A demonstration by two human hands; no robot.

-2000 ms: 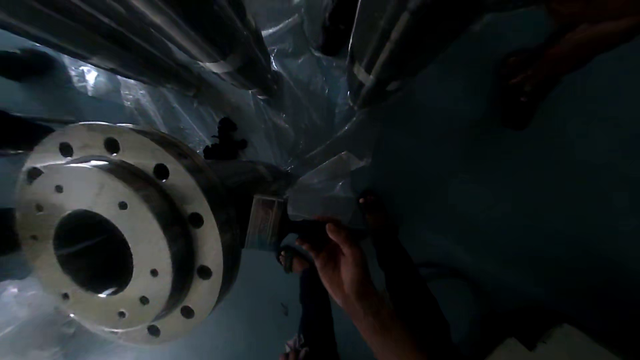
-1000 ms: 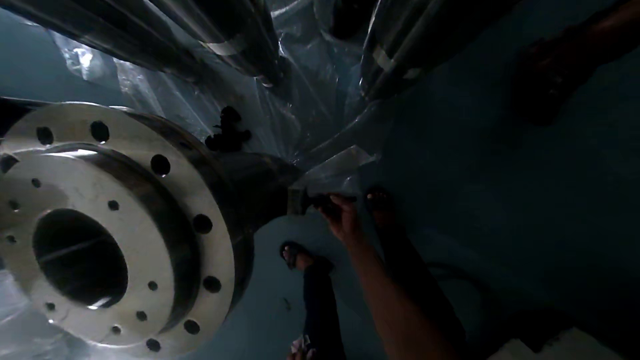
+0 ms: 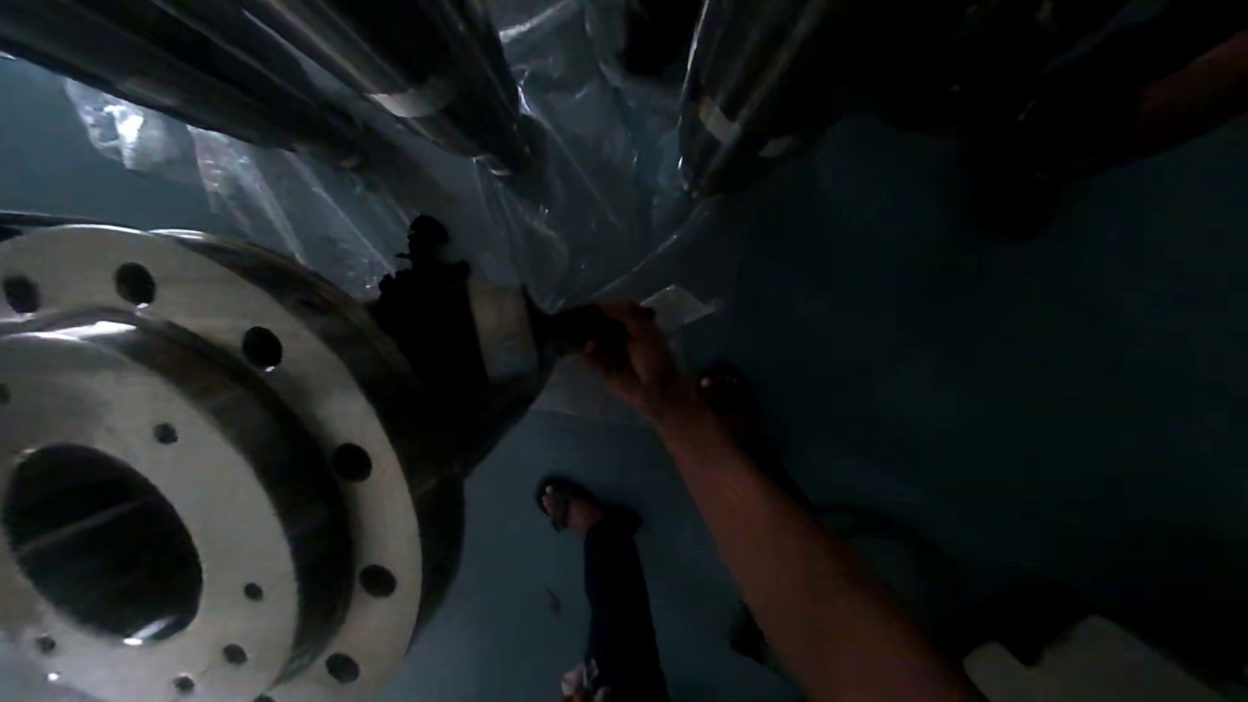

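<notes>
My right hand (image 3: pixel 639 361) holds the dark handle of a flat brush (image 3: pixel 504 331) with a pale metal ferrule. Its dark bristles lie over the side of a large steel cylinder (image 3: pixel 497 419), behind the flange; whether they touch it is too dark to tell. The round steel flange (image 3: pixel 385 517), with bolt holes and a raised bored hub, fills the left of the view. What looks like part of my left hand (image 3: pixel 577 682) shows at the bottom edge, near a dark trouser leg; its hold is unclear.
Dark metal cylinders (image 3: pixel 429 97) with pale bands lie at the top on clear plastic sheeting (image 3: pixel 575 205). A small dark object (image 3: pixel 427 239) is beyond the brush. Sandalled feet (image 3: pixel 570 507) stand below. Another person's arm (image 3: pixel 1189 93) shows at upper right.
The brush, held in my right hand throughout, was by the cylinder's far part one second ago; it is now closer to the flange. The flange sits larger and further left as the view has shifted.
</notes>
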